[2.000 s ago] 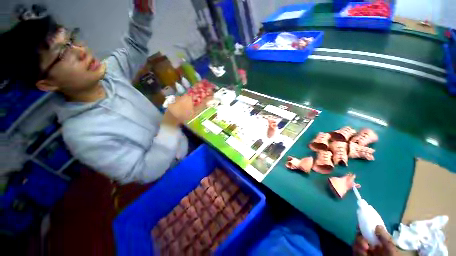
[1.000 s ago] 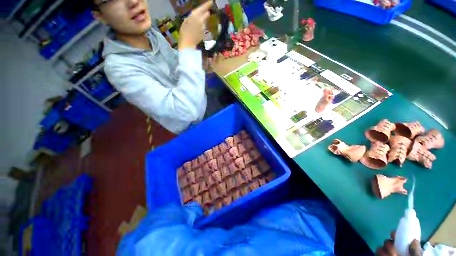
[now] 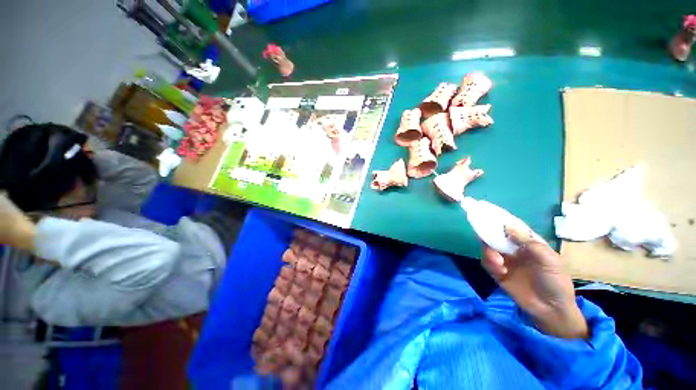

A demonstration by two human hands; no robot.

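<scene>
My right hand (image 3: 534, 278) holds the white glue bottle (image 3: 492, 225) at the lower right. The bottle's thin tip points up-left, close to a pinkish-brown ornament body (image 3: 456, 180) lying on the teal bench; contact is unclear. Several more bodies (image 3: 438, 131) lie in a loose pile just beyond, and one lies apart to the left (image 3: 391, 176). The blue tote (image 3: 229, 305) at the lower left holds rows of bodies (image 3: 309, 283). A blurred blue sleeve end shows at the tote's bottom edge. A blurred shape beside it may be my left hand; its fingers are unclear.
A crumpled white rag (image 3: 620, 215) lies on cardboard (image 3: 641, 137) at right. An instruction sheet (image 3: 349, 114) with a body on it lies left of the pile. Red-pink flower heads (image 3: 203, 128) lie beyond it. Flower-topped bodies (image 3: 281, 61) stand on the belt. A person in grey sits at left.
The view has turned right, so the bench pile appears further left and the rag and cardboard now show fully. More of my right hand and sleeve shows, and the bottle tip is now close to the body.
</scene>
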